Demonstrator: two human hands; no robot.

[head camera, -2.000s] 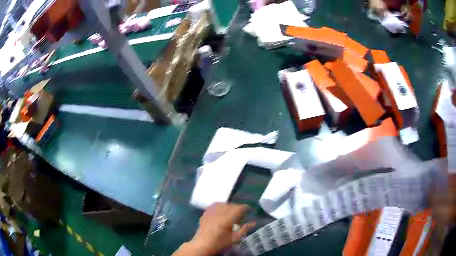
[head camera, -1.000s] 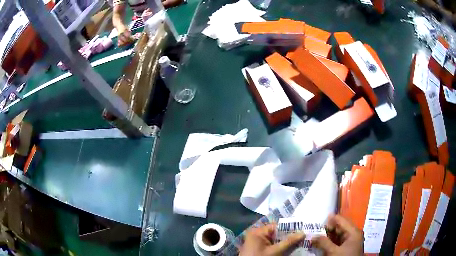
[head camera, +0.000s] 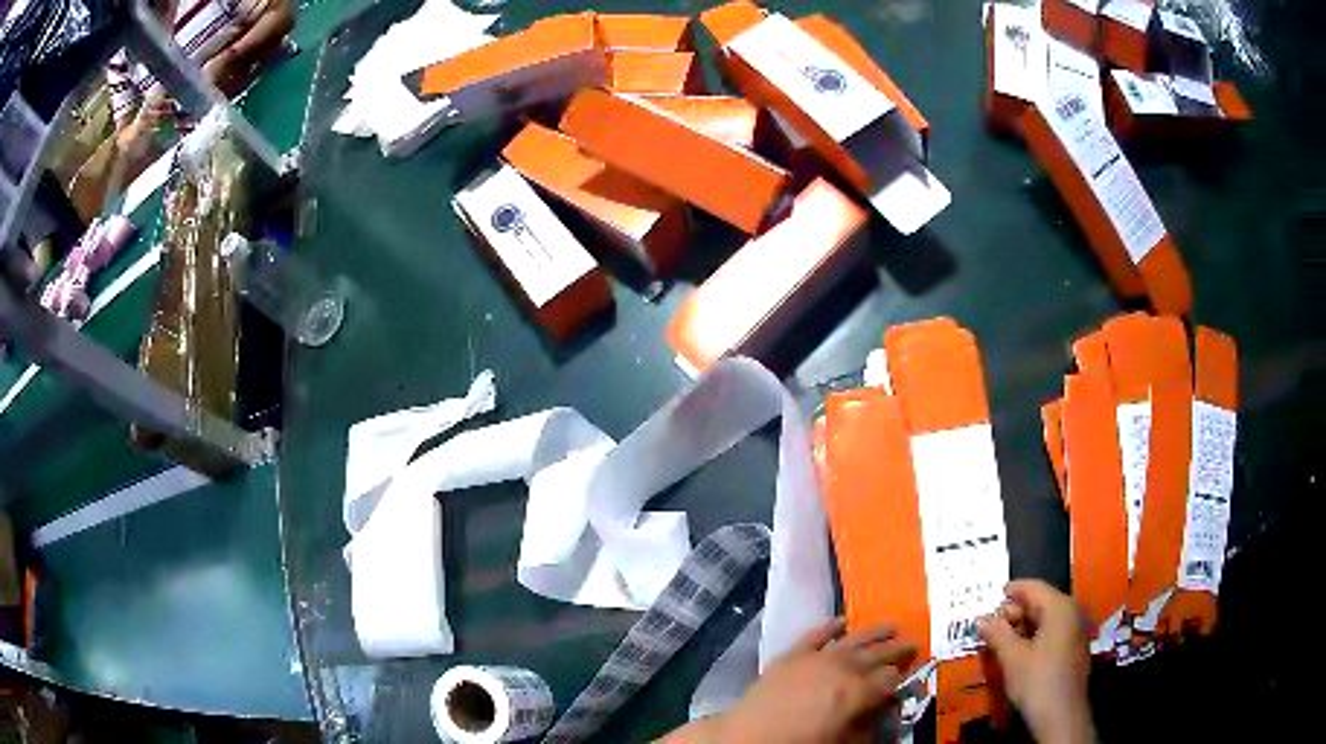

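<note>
Flat orange and white cartons lie stacked (head camera: 960, 494) in front of me, the top one with a white printed panel. My left hand (head camera: 829, 680) rests with its fingers on the lower left of this stack. My right hand (head camera: 1044, 654) has thumb and fingertips close together at the panel's lower right edge, by a barcode; whether a label is between them is unclear. The label roll (head camera: 495, 706) stands at the bottom left. Its backing strip (head camera: 400, 574) loops over the table, with a grey printed stretch (head camera: 669, 618) running towards my left hand.
A second flat carton stack (head camera: 1149, 451) lies at right. Erected boxes (head camera: 676, 153) are piled beyond, with more boxes (head camera: 1091, 160) at upper right. White papers (head camera: 415, 73) and a clear bottle (head camera: 276, 276) are at left. A grey frame (head camera: 124, 385) and a person's arm (head camera: 240, 58) show beyond.
The view has shifted right. The barcode label held between both hands a second ago is no longer seen there; both hands have moved onto the flat carton stack.
</note>
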